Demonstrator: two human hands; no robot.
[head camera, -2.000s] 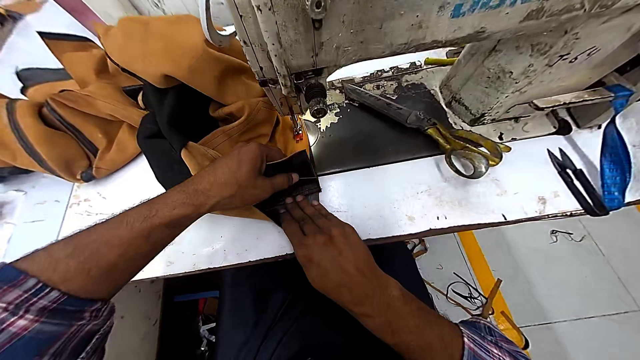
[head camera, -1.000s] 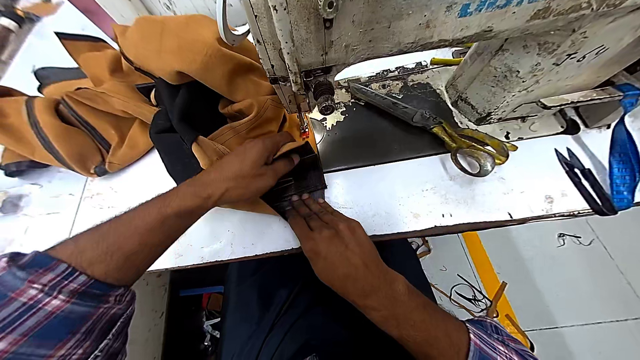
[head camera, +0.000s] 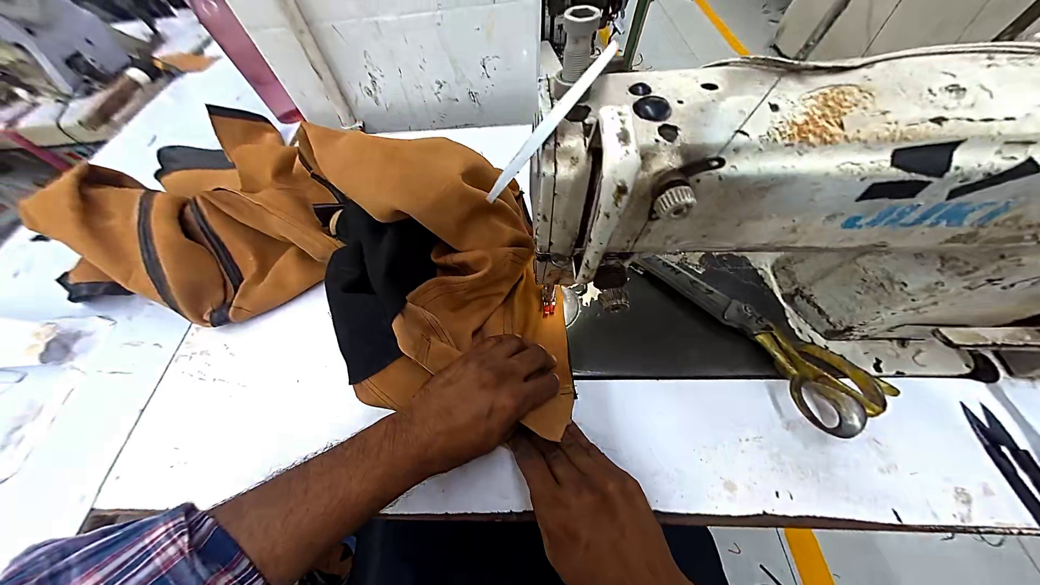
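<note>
A brown and black fabric garment (head camera: 463, 244) lies bunched on the white table, its right edge under the needle area (head camera: 549, 301) of a worn Juki sewing machine (head camera: 780, 162). My left hand (head camera: 487, 390) presses on the brown cloth just in front of the needle, fingers curled over it. Below it, my right hand (head camera: 589, 496) is at the cloth's near corner, its fingertips partly hidden under the fabric; whether they pinch it cannot be told. Yellow-handled scissors (head camera: 829, 390) rest right of the needle, their blades on the dark machine bed (head camera: 674, 333).
More of the brown cloth with dark zippers or strips (head camera: 211, 252) spreads to the left. Black thread snips (head camera: 1003, 451) lie at the right. The white table's front edge (head camera: 772, 518) runs just below the hands. Another machine (head camera: 57, 49) stands at the upper left.
The black piece at the cloth's near end, under my fingers before, no longer shows; brown cloth lies there now. The view has tilted up.
</note>
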